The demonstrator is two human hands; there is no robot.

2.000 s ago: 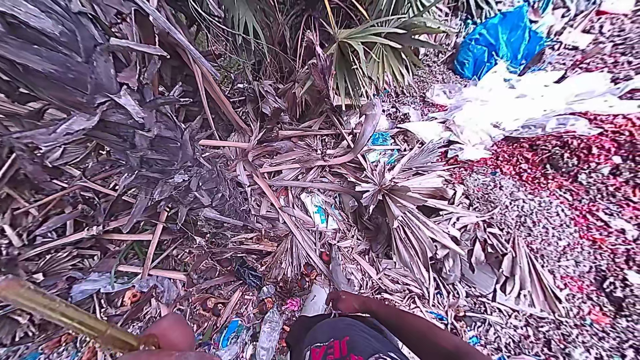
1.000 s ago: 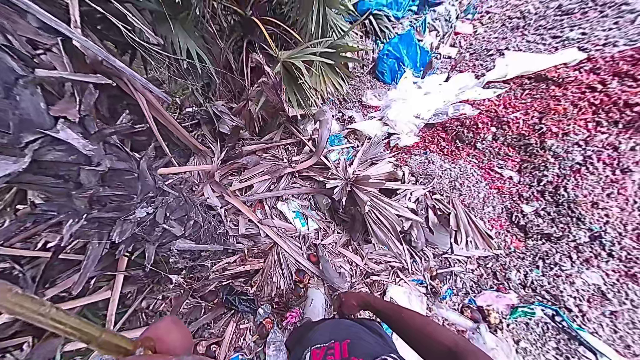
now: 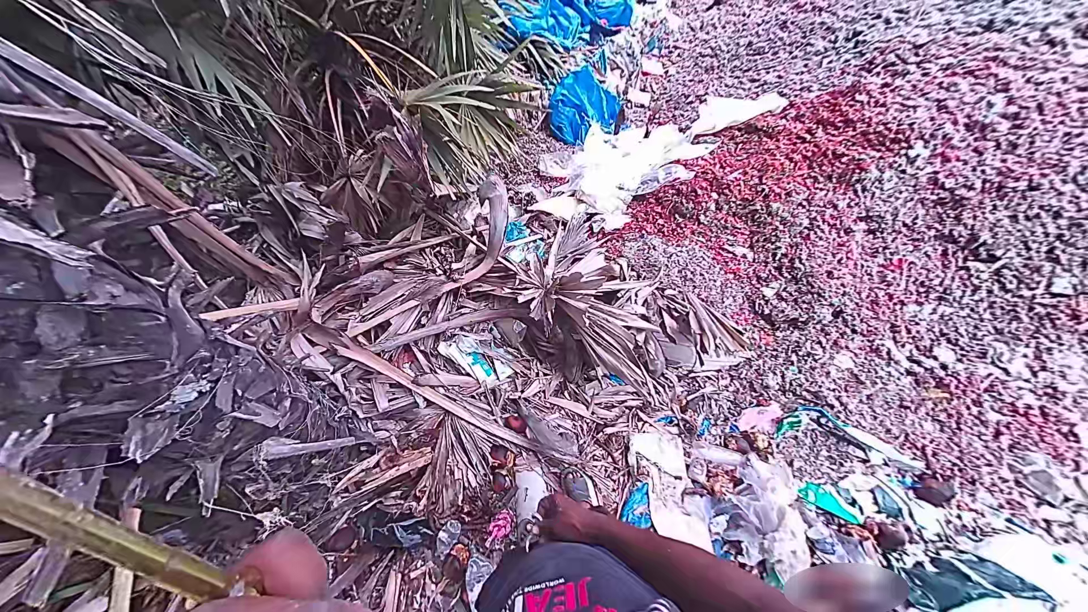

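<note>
My left hand point(image 3: 280, 565), at the bottom left, is closed around the end of a yellow-green jointed stalk point(image 3: 110, 531), which runs out past the left edge. My right hand point(image 3: 568, 518) is low in the middle, at the front of my dark printed shirt point(image 3: 569, 582), with its fingers curled. Beside its fingers are a pale object point(image 3: 529, 495) and a dark rounded one, neither clear enough to name. Whether this hand grips anything cannot be made out. Dry fan palm leaves point(image 3: 586, 314) lie on the ground beyond both hands.
A rough grey palm trunk point(image 3: 76, 331) stands at the left, with green fronds point(image 3: 459, 119) behind. Blue plastic bags point(image 3: 582, 106) and white plastic sheeting point(image 3: 620, 170) lie further off. Mixed plastic litter point(image 3: 756, 501) covers the lower right. Reddish, gravelly ground point(image 3: 850, 221) stretches along the right.
The view has swung to the right, bringing the litter at the lower right into sight. My left hand stays on the stalk, and my right hand remains by the shirt.
</note>
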